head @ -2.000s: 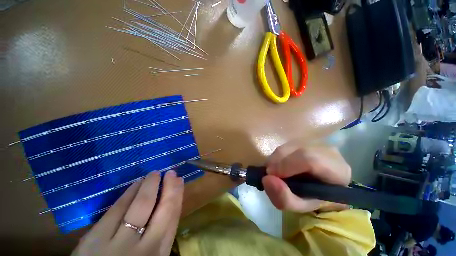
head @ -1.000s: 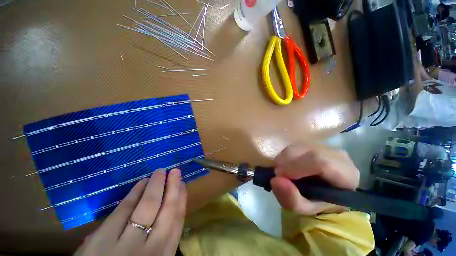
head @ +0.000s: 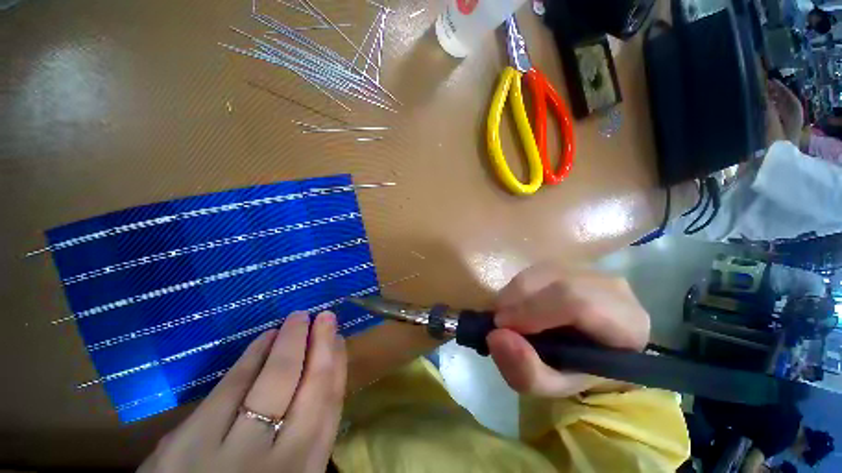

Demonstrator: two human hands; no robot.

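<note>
A blue solar cell [head: 212, 277] with pale stripes lies flat on the brown table. Thin ribbon ends stick out past its left and right edges. My left hand [head: 268, 397], with a ring, lies on the cell's lower edge, two fingertips pressing near the lowest ribbon; it grips nothing. My right hand [head: 568, 323] holds the black soldering iron [head: 609, 360] like a pen. The iron's tip touches or hovers just over the lower ribbon near the cell's right edge; contact cannot be told for sure.
Loose tabbing ribbons [head: 314, 65] lie beyond the cell. A white flux bottle [head: 466, 26], scissors [head: 515, 129] with yellow and red handles, a small sponge tray [head: 594, 78] and a dark soldering station [head: 706, 102] stand at the far right. People and stools show beyond the table edge.
The view has shifted slightly. The iron's tip has moved a little left along the lower ribbon since one second ago. My left hand stays on the cell.
</note>
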